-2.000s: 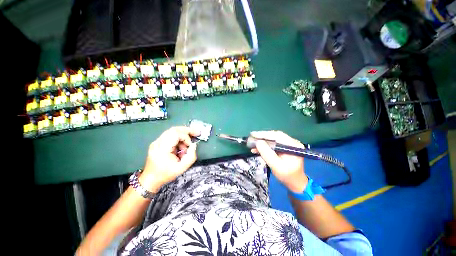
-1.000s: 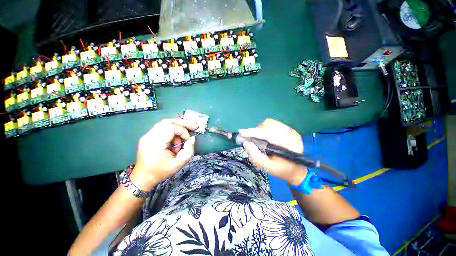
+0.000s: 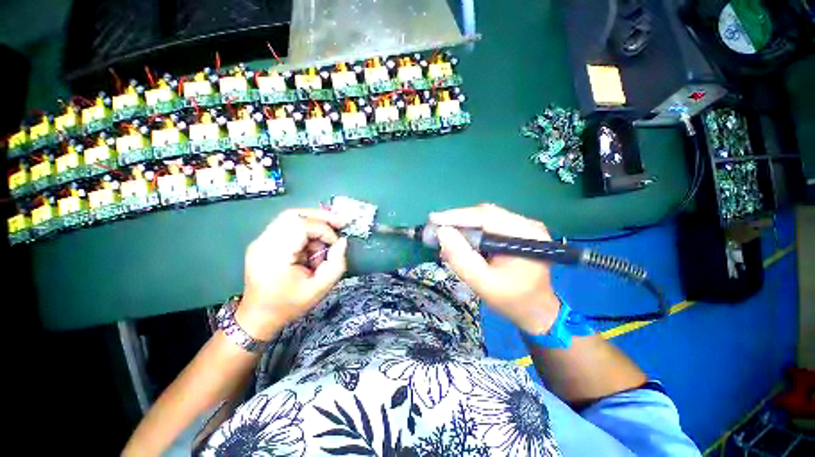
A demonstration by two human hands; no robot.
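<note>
My left hand (image 3: 293,266) holds a small power board (image 3: 354,216) by its left edge, between thumb and fingers, above the green mat. A thin reddish strand shows between the fingers. My right hand (image 3: 500,268) holds the soldering iron (image 3: 527,247) like a pen. Its tip points left and is at or very near the board's right edge; whether it touches cannot be told. Rows of power boards (image 3: 204,131) with yellow-and-white blocks and red wires stand behind, to the left.
Loose daughter boards (image 3: 558,145) lie beside a black cup (image 3: 613,159). The soldering station (image 3: 636,54) with a sponge (image 3: 607,86) stands behind. A tray of green boards (image 3: 735,170) is at right. A clear hood (image 3: 375,31) and black trays (image 3: 170,36) are at the back.
The view has shifted closer over two seconds. The iron's tip has come left to the board's right edge. In the last second its handle has turned flatter, and its cord now curves at the right.
</note>
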